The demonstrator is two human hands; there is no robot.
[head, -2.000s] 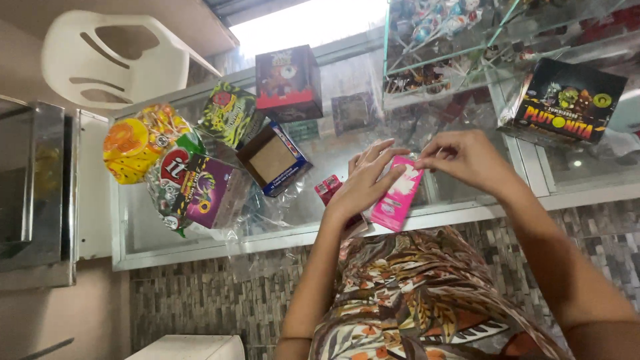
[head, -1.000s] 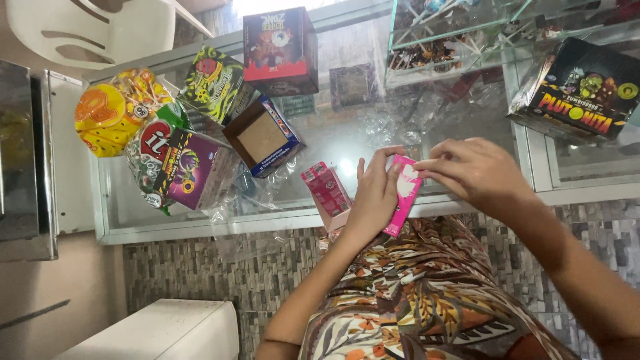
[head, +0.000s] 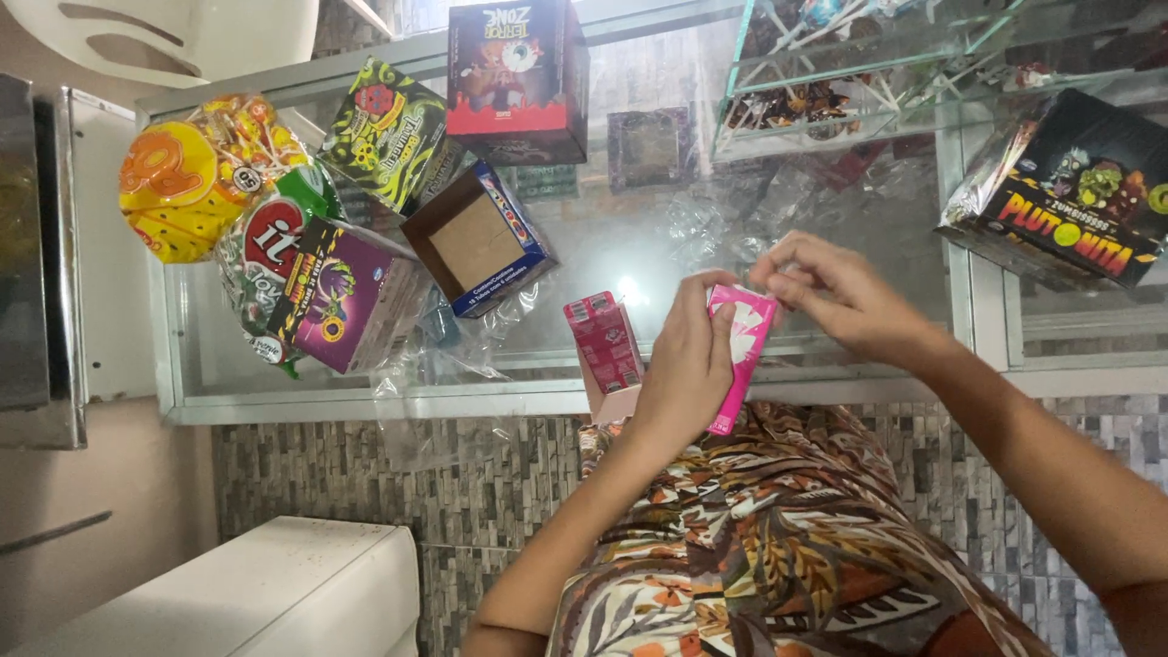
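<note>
My left hand (head: 686, 360) is wrapped around a narrow pink cardboard box (head: 745, 339) with a white design, held at the front edge of the glass counter. At the box's upper right corner is my right hand (head: 817, 287), its thumb and fingertips pinched together; whether they grip the box or its wrapping cannot be told. Left of my left hand, an opened pink box (head: 606, 351) lies on the counter, with small printed panels visible inside. Beyond it sits a blue display box (head: 484, 242) with a bare cardboard inside.
At left are yellow (head: 173, 187) and green (head: 251, 260) candy bags, a purple box (head: 342, 301) and a black-green box (head: 392, 132). A red-black box (head: 517, 82) stands behind. Glass compartments (head: 739, 82) hold lollipops; a black box (head: 1063, 196) is at right. Clear plastic film (head: 438, 356) overhangs the front edge (head: 493, 399).
The opened pink box, largely hidden by my left arm two seconds ago, now shows more fully. My right hand has shifted slightly at the held box's top end.
</note>
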